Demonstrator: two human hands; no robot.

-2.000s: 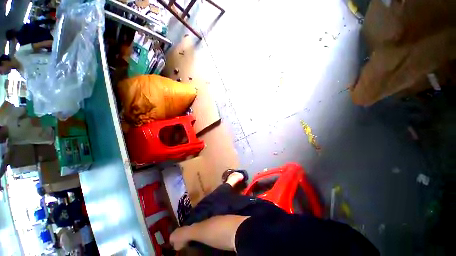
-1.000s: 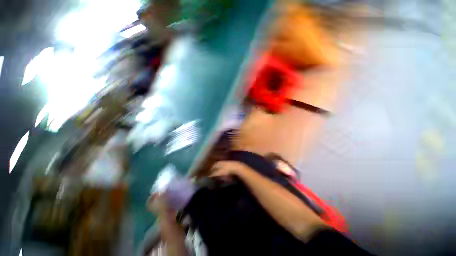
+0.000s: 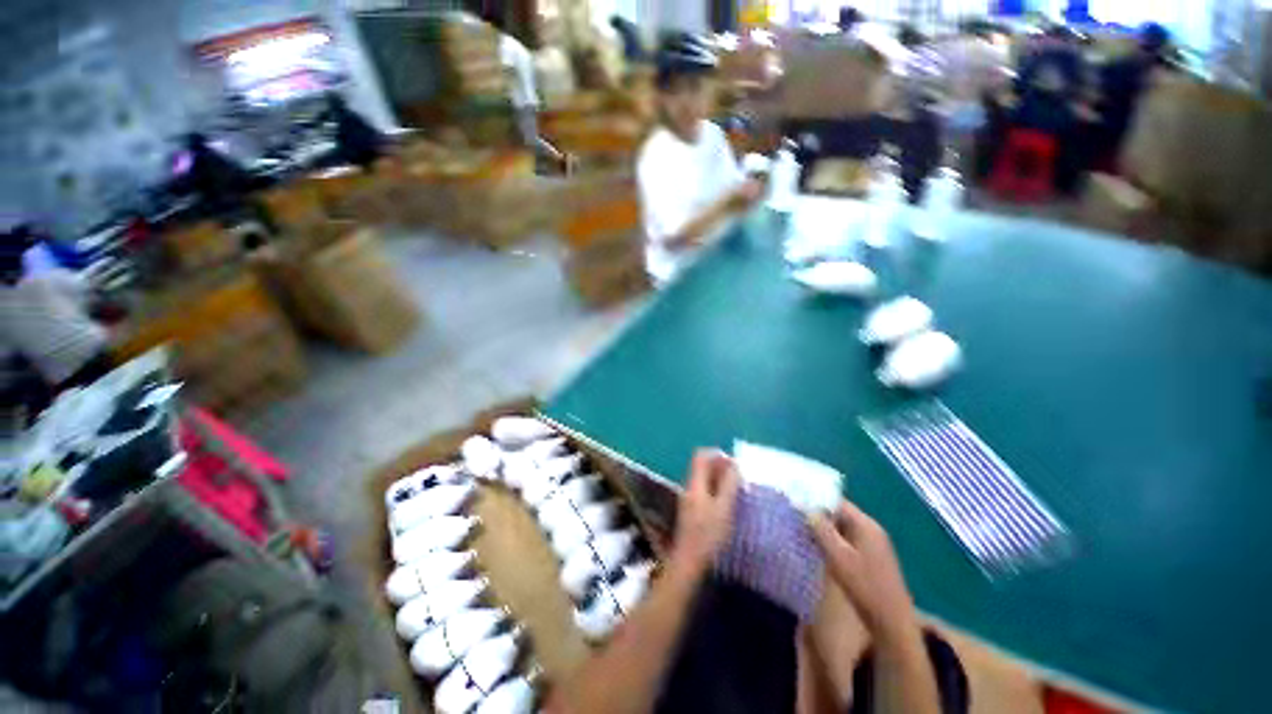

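Observation:
A sticker sheet (image 3: 770,545) with rows of small purple dots and a white strip at its top is held between both hands, over my lap at the table's near edge. My left hand (image 3: 709,505) holds its left side and my right hand (image 3: 854,552) holds its upper right side. Both hands are bare. A carton tray (image 3: 523,558) beside my knees holds rows of white bulb cameras (image 3: 444,603) around bare cardboard. Bagged sticker sheets (image 3: 970,485) lie flat on the green table. The picture is somewhat blurred.
White cameras (image 3: 921,359) lie on the green table (image 3: 1116,363). White squeeze bottles (image 3: 939,204) stand at its far end. A person in white (image 3: 679,188) is at the table's far left side. Brown cartons (image 3: 349,286) stand on the floor. A pinkish-red frame (image 3: 223,467) is at left.
The view has swung from the floor, red stools and orange sack to the table and carton tray. Both hands are now together on the sticker sheet.

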